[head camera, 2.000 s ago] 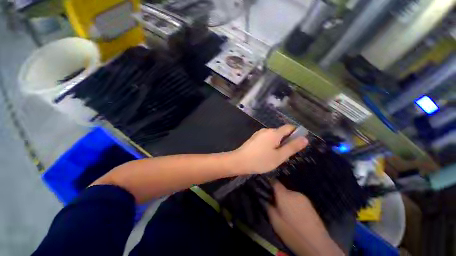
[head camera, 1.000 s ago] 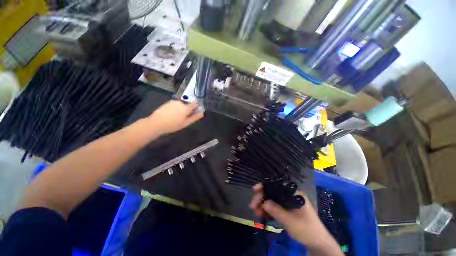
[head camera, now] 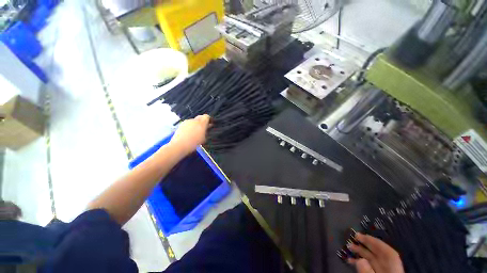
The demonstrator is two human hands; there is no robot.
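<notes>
Two silver loading bars lie on the dark table. The farther bar is slanted, its small blocks bare. The nearer bar has several blocks, with black cables running from them towards the front edge. My left hand is at the near edge of the dense black cable bundle on the left; its fingertips touch the bundle, and its grip is unclear. My right hand, cut off by the bottom edge, has curled fingers at the metal tips of the fanned cable pile; whether it holds one is unclear.
The press with its pale-green platen stands at the right. A square steel mould block and a ribbed metal fixture are at the back. A blue crate is below the table's left edge, with a white bucket beyond.
The view has swung left. My left hand has moved from beside the press to the left bundle. A second bar now lies on the table. My right hand has moved to the pile's metal tips.
</notes>
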